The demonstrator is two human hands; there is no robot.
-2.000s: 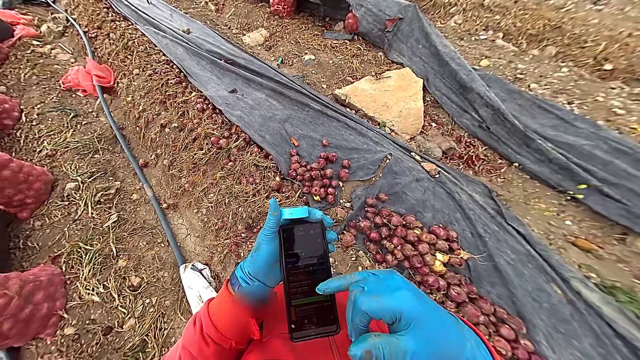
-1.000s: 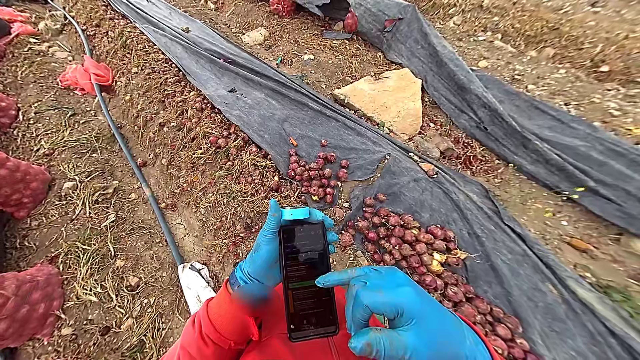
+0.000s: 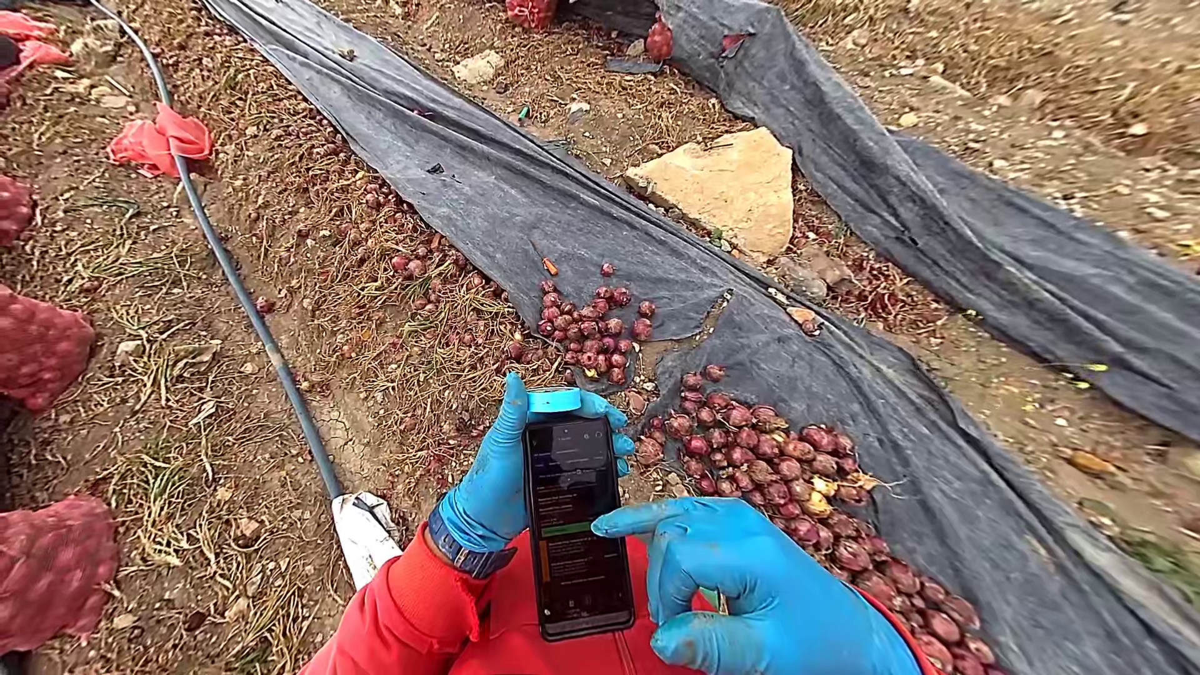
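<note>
My left hand [image 3: 497, 478], in a blue glove with a dark watch at the wrist, holds a black smartphone [image 3: 577, 525] upright with its dark screen facing me. A light blue ring-like object [image 3: 554, 401] sits at the phone's top edge, among the fingers. My right hand [image 3: 750, 581], also gloved in blue, has its index finger stretched to the right edge of the screen; its other fingers are curled and nothing shows in them. Whether the fingertip touches the glass I cannot tell. Beyond the hands, red onions [image 3: 759, 455] are heaped on dark fabric sheeting [image 3: 816, 375].
A smaller onion pile [image 3: 595, 328] lies farther up the sheeting, near a large flat stone [image 3: 727, 187]. On the left runs a grey hose [image 3: 253, 309], ending by a white sack [image 3: 366, 530]. Filled red mesh sacks [image 3: 56, 572] stand at the left edge.
</note>
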